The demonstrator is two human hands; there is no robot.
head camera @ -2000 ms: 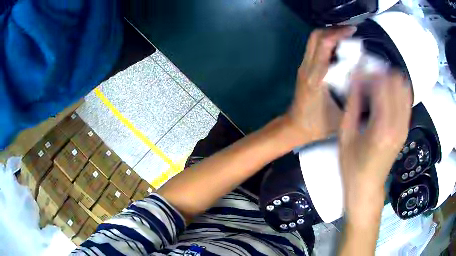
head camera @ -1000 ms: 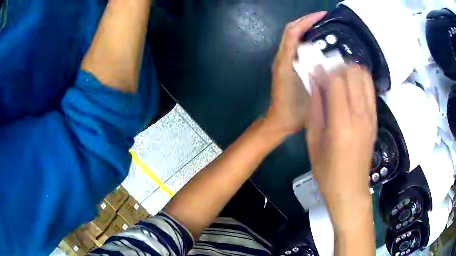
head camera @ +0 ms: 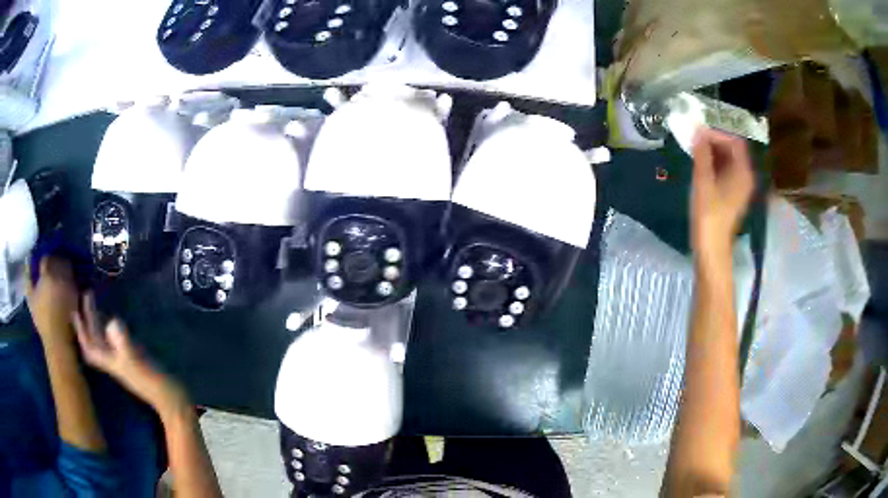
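Observation:
My right hand (head camera: 722, 185) pinches a small white cloth or tissue (head camera: 687, 119) at the back right of the green bench, beside a small silvery round thing. My left hand (head camera: 115, 345) is at the far left, low over the bench, fingers apart and empty. Four white-and-black dome cameras stand in a row in front of me, one of them in the middle (head camera: 378, 156). Another camera (head camera: 339, 384) stands nearer, at the bench's front edge. Their black faces with round dots point towards me.
More cameras (head camera: 477, 29) stand on a white surface behind. Ribbed clear air-column bags (head camera: 638, 331) lie at the right edge, beside other plastic film (head camera: 803, 321). An open brown carton (head camera: 740, 39) is back right. Another person's hand (head camera: 54, 292) is far left. A tiny orange-red item (head camera: 661, 174) lies right.
My hands have parted from the camera they were wiping with the white piece. The right has gone far right with it, the left far left. The view has turned to face the camera row.

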